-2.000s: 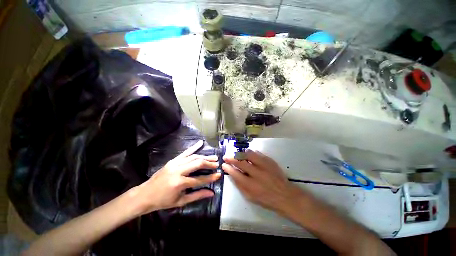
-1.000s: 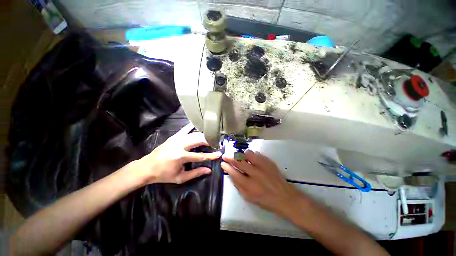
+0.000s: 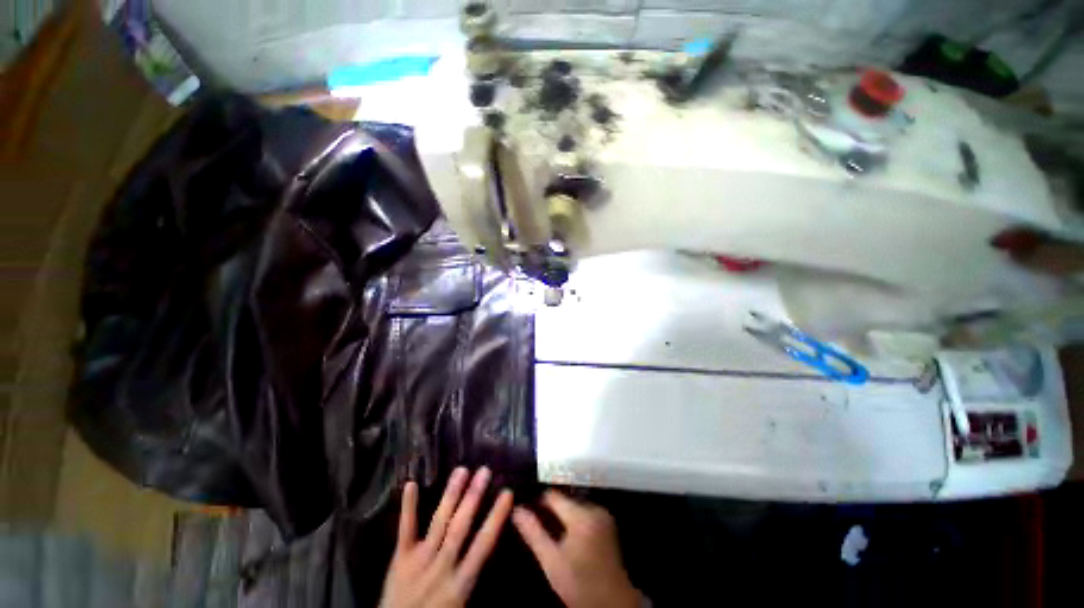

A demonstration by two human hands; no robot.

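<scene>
The shiny dark brown garment [image 3: 297, 297] lies crumpled left of the needle, with a flap and seams on its flatter right part. Its straight right edge runs from the presser foot [image 3: 549, 267] down to the bed's front edge. My left hand [image 3: 446, 546] lies with spread fingers on the garment's lower part, at the bottom of the view. My right hand [image 3: 577, 552] is just right of it at the garment's edge, fingers bent; whether it pinches the material is unclear. Both wrists are cut off by the picture's lower rim. The picture is blurred.
The cream sewing machine head [image 3: 737, 202] spans the back, dusty with black lint. Blue-handled snips [image 3: 814, 354] lie on the white bed [image 3: 737, 428]. A compartment tray [image 3: 999, 434] is at the far right. Brown cardboard [image 3: 119, 523] is at the left.
Both hands have left the presser foot and moved down toward me, to the bed's front edge. The garment's flap and seams are now uncovered. The view has shifted.
</scene>
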